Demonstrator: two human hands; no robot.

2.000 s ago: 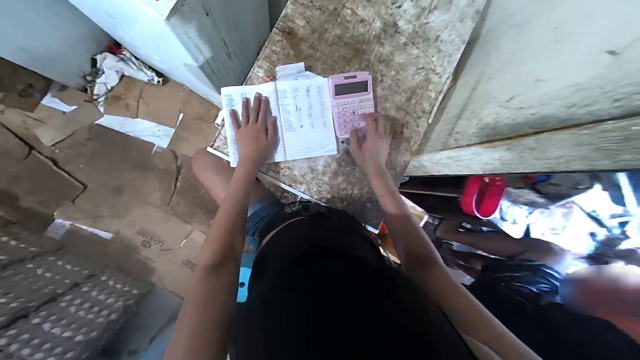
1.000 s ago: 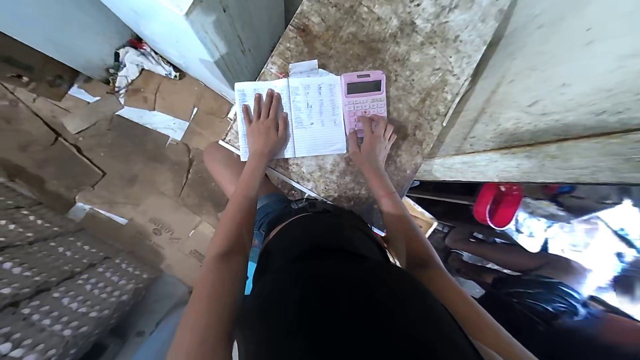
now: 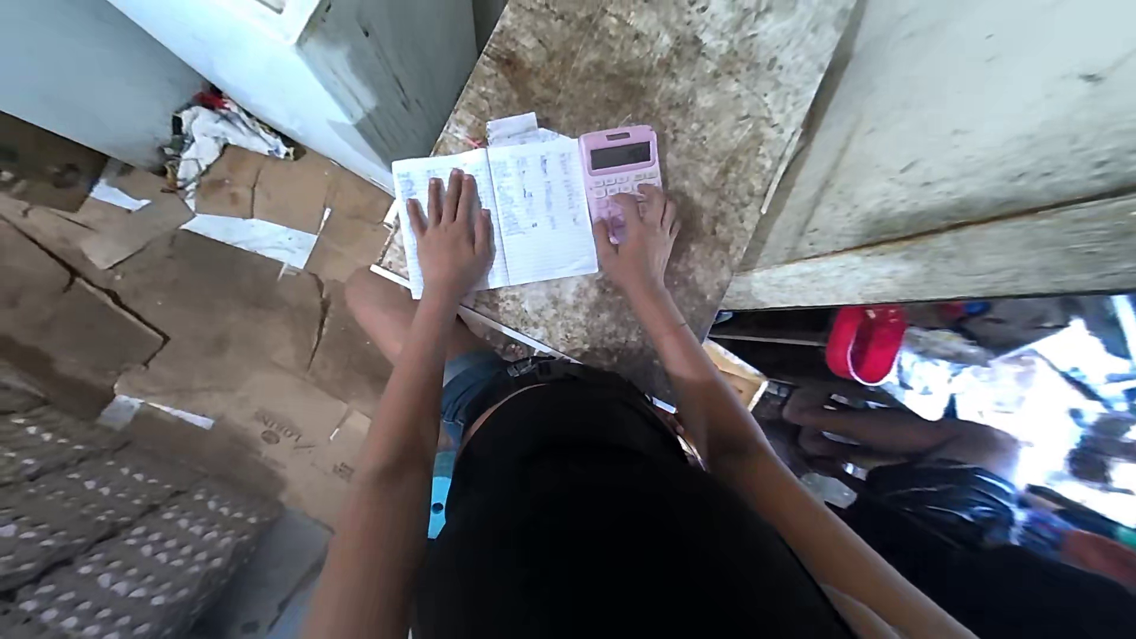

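An open notebook (image 3: 546, 222) with handwriting on its lined pages lies on a stained tabletop (image 3: 710, 98). My left hand (image 3: 451, 235) rests flat on the left page, fingers spread. Right beside the notebook is a pink calculator (image 3: 620, 151) with a dark display. Over its lower keys lies my right hand (image 3: 641, 232), fingers bent and apart, covering part of the keypad. A small slip of paper (image 3: 512, 129) sticks out past the notebook's top edge.
A white cabinet (image 3: 382, 80) stands left of the table, a pale panel (image 3: 967, 133) to the right. Cardboard sheets (image 3: 204, 302) cover the floor, with stacked egg trays (image 3: 115, 524) at lower left. Another person's legs (image 3: 896, 430) and a red container (image 3: 865, 344) are at lower right.
My right hand's fingers have shifted over the calculator keys. My left hand stays flat on the left page.
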